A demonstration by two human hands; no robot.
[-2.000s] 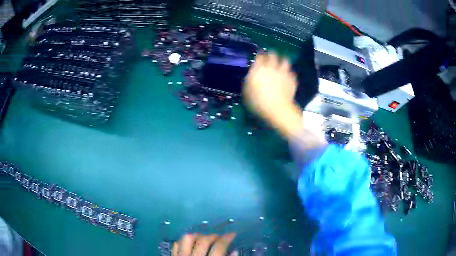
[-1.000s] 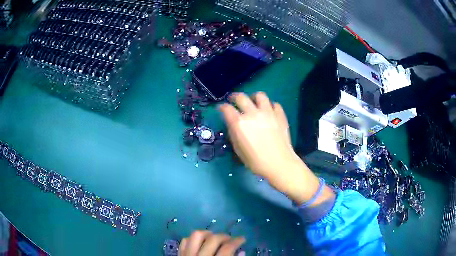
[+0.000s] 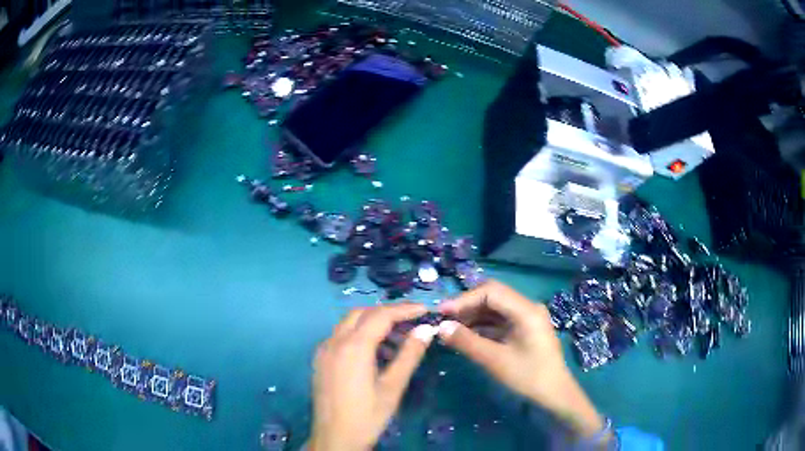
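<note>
My left hand (image 3: pixel 362 374) and my right hand (image 3: pixel 521 357) meet at the lower centre, thumbs and fingertips together around a small dark round part (image 3: pixel 415 328), mostly hidden by the fingers and blurred. A loose pile of wired round parts (image 3: pixel 384 251) lies just beyond my fingertips. A few more round parts (image 3: pixel 274 435) sit in a row at the bottom edge, partly behind my hands.
A smartphone (image 3: pixel 349 106) lies at the back centre on more wired parts. The screw feeder (image 3: pixel 565 207) stands to the right, with piled assemblies (image 3: pixel 653 304) beside it. Blister trays (image 3: pixel 97 114) are stacked at back left. A PCB strip (image 3: pixel 115 361) lies at left.
The smartphone has turned and sits further left in view. Wired parts are now gathered nearer, at centre. My right hand has come down to my left, and both now hold a small part.
</note>
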